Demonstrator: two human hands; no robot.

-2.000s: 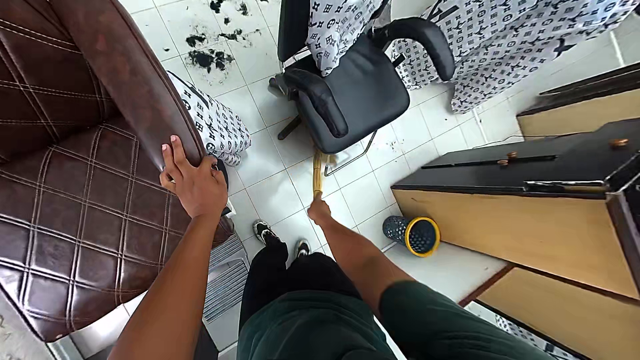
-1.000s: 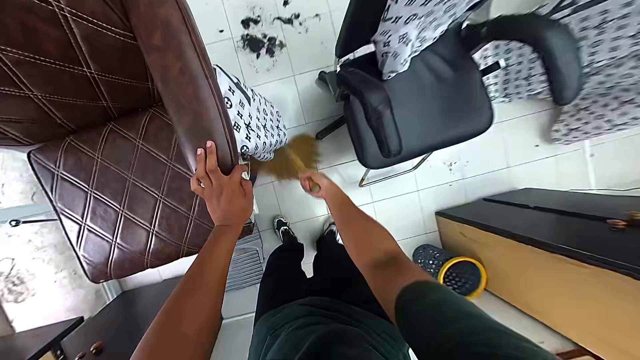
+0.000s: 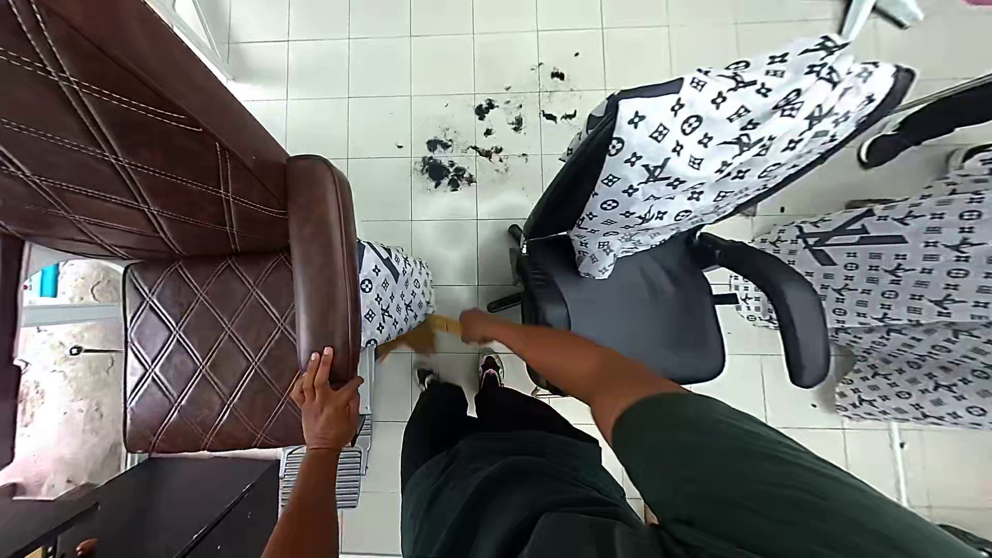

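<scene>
My left hand point(image 3: 328, 399) rests on the front end of the padded armrest point(image 3: 322, 256) of a brown quilted salon chair point(image 3: 213, 349), fingers spread over the leather. My right hand point(image 3: 478, 326) is closed around the yellow handle of a small broom point(image 3: 418, 339), whose blurred brown bristles reach low beside the chair's armrest. A white cloth with black print point(image 3: 394, 294) hangs by the armrest, close above the bristles. Clumps of dark hair point(image 3: 448, 172) lie scattered on the white floor tiles ahead, apart from the broom.
A black office chair point(image 3: 635, 310) with a printed cloth point(image 3: 697, 147) over its back stands at right. Beyond it are cloth-covered seats point(image 3: 914, 271) and a person's legs point(image 3: 930, 124). A metal footrest point(image 3: 322, 477) and black cabinet point(image 3: 186, 496) are at lower left.
My right hand has moved left with the broom, from beside the black chair to near the brown chair. My left hand has stayed on the armrest. The view has shifted.
</scene>
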